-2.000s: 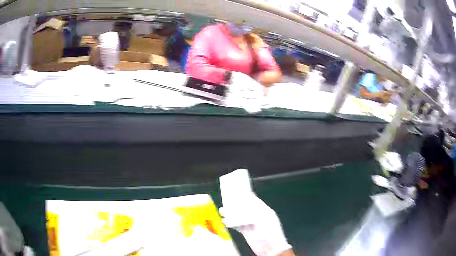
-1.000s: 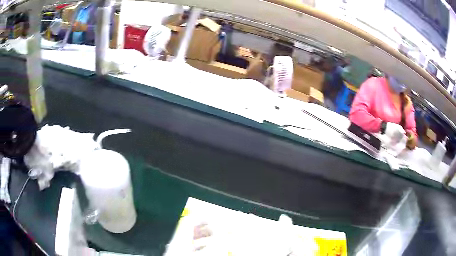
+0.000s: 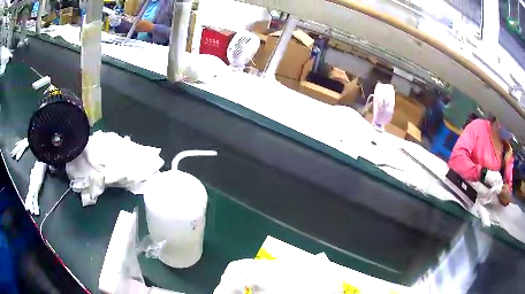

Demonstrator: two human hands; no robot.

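The printed white and yellow sheet [image 3: 349,287] lies at the bottom edge, partly cut off. A white rounded shape [image 3: 244,277] lies over its left part; it looks like my gloved left hand, but glare hides the fingers and any grip. My right hand cannot be made out. A cloudy white bottle [image 3: 175,221] with a bent spout stands upright left of the sheet. A white slab-like piece [image 3: 118,252] stands beside the bottle, cut off below. A crumpled white cloth [image 3: 112,163] lies behind them.
A black round fan [image 3: 59,133] stands at the left, with white gloves [image 3: 35,189] and a thin cable near it. The dark conveyor [image 3: 259,172] runs beyond the bench. Shiny clear film [image 3: 455,267] shows at lower right. A person in pink works across the belt.
The view has swung left, bringing in the bottle, fan and cloth. The gloved right hand seen two seconds ago beside the sheet is no longer visible. The sheet now sits lower and farther right.
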